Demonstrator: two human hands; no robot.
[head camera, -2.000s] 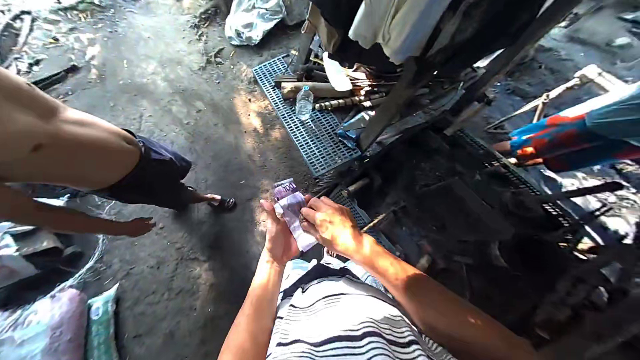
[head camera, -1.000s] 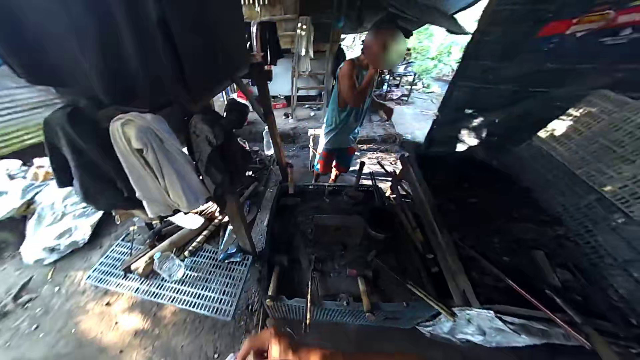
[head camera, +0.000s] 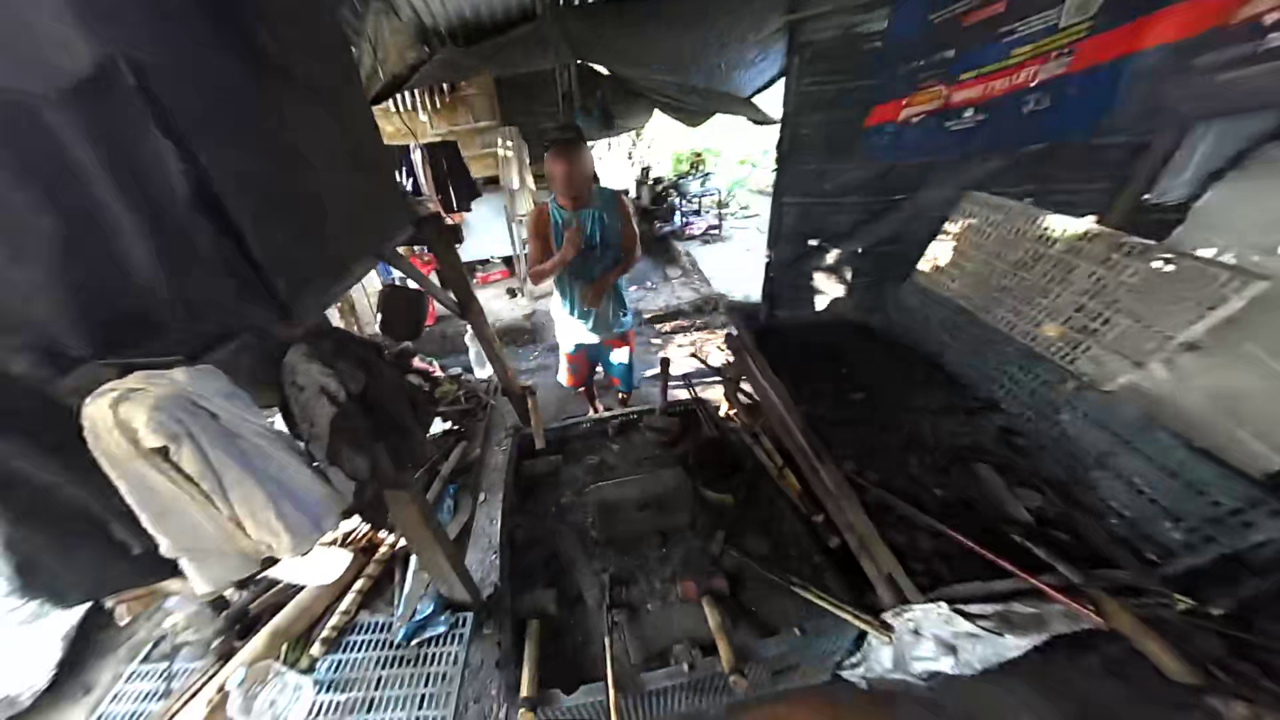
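Note:
Neither my left hand nor my right hand can be made out; only a blurred brownish patch shows at the bottom edge, and I cannot tell what part it is. Below me lies a sooty, low-walled work bed with a dark rectangular block (head camera: 638, 503) near its middle. Tools with wooden handles rest at its near end, among them a short handle (head camera: 722, 640), a second handle (head camera: 530, 665) and a thin rod (head camera: 609, 650). Two more handles stand up at the far end, one of them on the right (head camera: 664, 385).
A person (head camera: 595, 260) in a blue sleeveless shirt stands beyond the bed. A wooden post (head camera: 480, 320) and a draped pale cloth (head camera: 210, 470) are left. Bamboo pieces (head camera: 285, 630) lie on a plastic grate (head camera: 390, 665). A long beam (head camera: 815, 470) and silvery sheet (head camera: 950, 640) are right.
The view has swung up and right from my hands, which held paper banknotes two seconds ago and have left view. The person beyond the bed has lowered a hand from the face to the chest.

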